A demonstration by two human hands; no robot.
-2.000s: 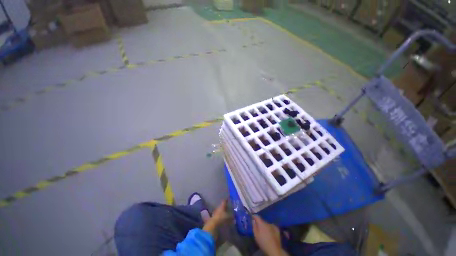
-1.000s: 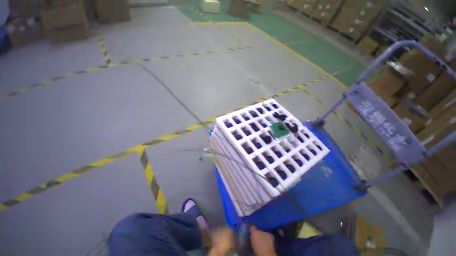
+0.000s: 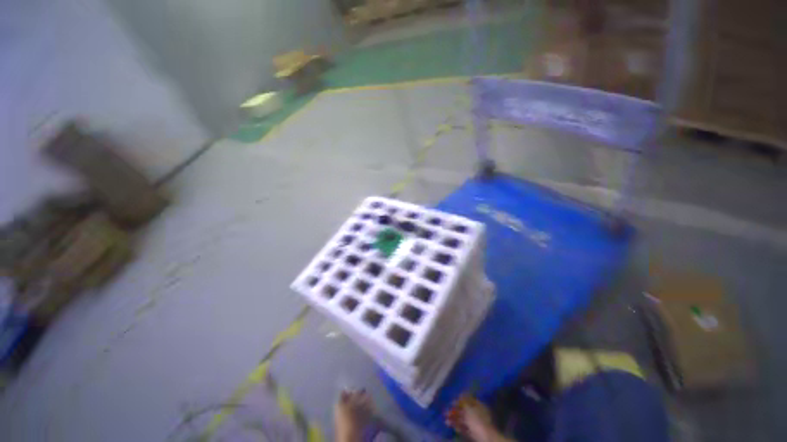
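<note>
A stack of white foam trays (image 3: 431, 268) stands on the near left part of a blue hand truck deck (image 3: 552, 259). Dark parts show in the top tray's square pockets. A green piece (image 3: 388, 242) and small black items (image 3: 406, 226) lie on top. My left hand (image 3: 352, 416) is blurred at the bottom edge, left of the deck's near corner. My right hand (image 3: 470, 418) is blurred at the deck's near edge, just below the stack. Whether either hand grips anything cannot be told.
The truck's push handle with its lettered crossbar (image 3: 565, 112) rises at the far end. A brown flat carton (image 3: 703, 332) lies on the floor at right, with a pale yellow item (image 3: 595, 364) by my knee. Cartons (image 3: 78, 250) stand at far left. Thin looped lines show at bottom left.
The view has turned right, so the truck handle now stands at the top and the stack shows its right side. My hands are slightly farther apart. The blue sleeve seen earlier is out of view.
</note>
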